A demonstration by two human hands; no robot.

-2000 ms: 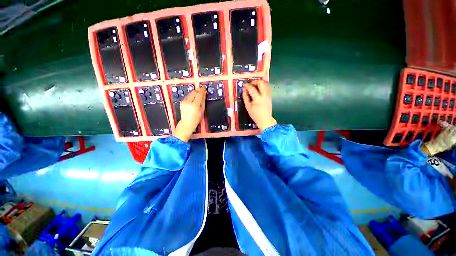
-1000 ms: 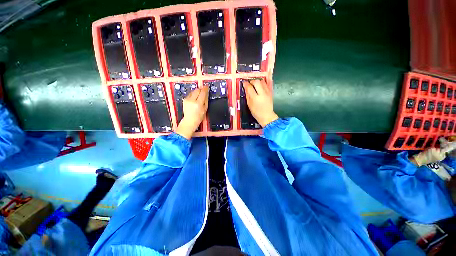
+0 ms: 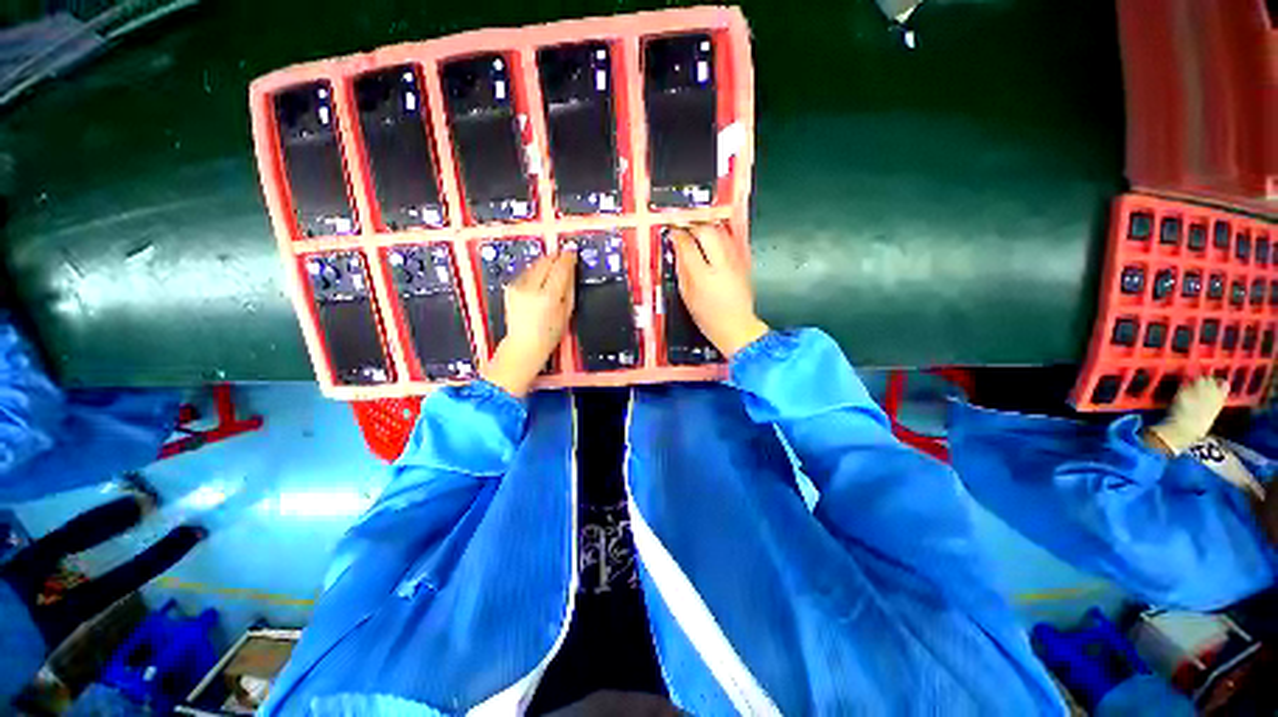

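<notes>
A salmon-red foam tray (image 3: 491, 227) with two rows of pockets lies in front of me, slightly tilted, with a black phone unit in each pocket. My left hand (image 3: 537, 311) rests over the third pocket of the near row, fingertips at the upper left edge of the fourth phone unit (image 3: 608, 319). My right hand (image 3: 715, 284) lies over the fifth near pocket, fingertips at the upper end of its phone unit (image 3: 681, 333), which it partly hides. Both hands are bare with bent fingers; whether they grip is hidden. A small white label (image 3: 730, 142) sits at the tray's right edge.
The tray lies on a dark green bench (image 3: 925, 266). At the right is a red small-pocket tray (image 3: 1175, 311) with another person's gloved hand (image 3: 1194, 409) at its near edge. A red stool (image 3: 386, 423) shows below the bench. A person's legs (image 3: 105, 560) show lower left.
My hands stay at the same pockets, with only slight finger shifts. The neighbour's gloved hand has moved up to the small-pocket tray's near edge. The legs at lower left have moved left.
</notes>
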